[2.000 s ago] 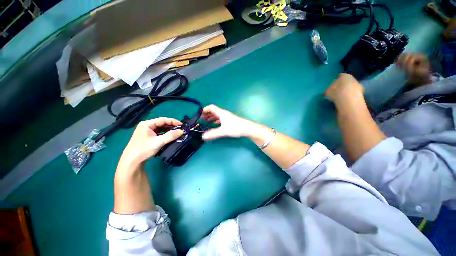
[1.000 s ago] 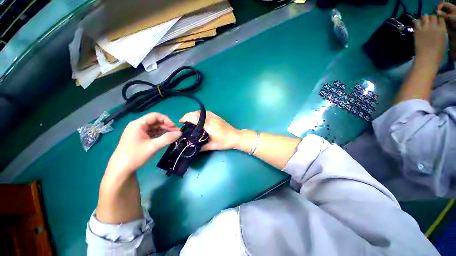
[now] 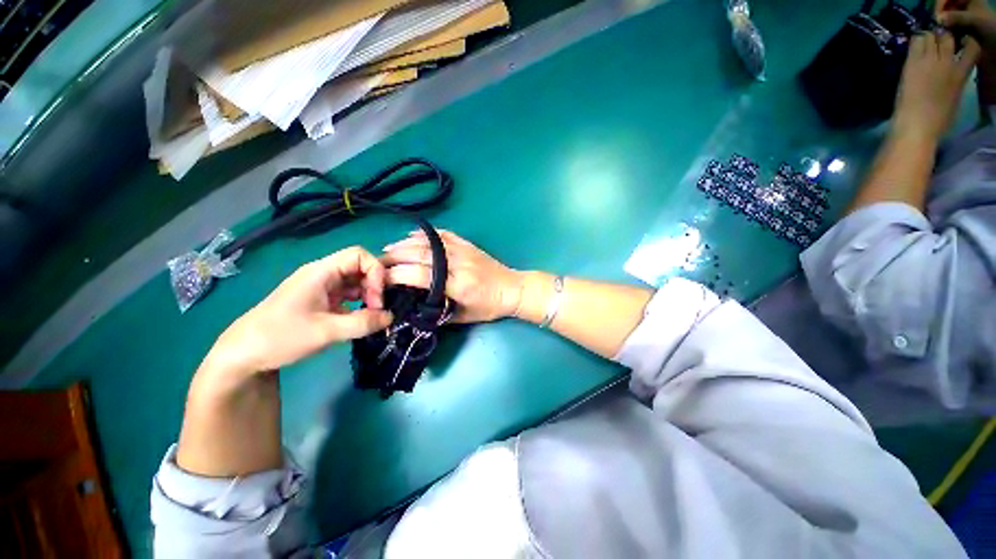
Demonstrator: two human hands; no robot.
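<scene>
The black housing [image 3: 391, 355] is held a little above the green mat, its open face showing thin pale and reddish wires. My right hand [image 3: 464, 278] grips its far right side, beside the power cord [image 3: 439, 262]. My left hand [image 3: 333, 306] has thumb and fingertips together at the housing's upper left edge; whether they pinch a wire or small part is hidden. The cord runs up to a looped bundle with a yellow tie [image 3: 350, 201]. Its end has a bagged plug [image 3: 198, 271] in clear crinkled wrap.
Cardboard sheets [image 3: 295, 44] with white sheets [image 3: 311, 82] lie at the back left. Rows of small dark parts [image 3: 770, 197] lie on clear film at right. A neighbouring person's hand [image 3: 934, 76] is at black units [image 3: 857, 76]. A bagged piece [image 3: 746, 42] lies nearby. A brown wooden box [image 3: 55, 470] stands at lower left.
The housing has turned so its open wired face shows more. My right hand has closed round its far side. The view has shifted, showing the small parts at right.
</scene>
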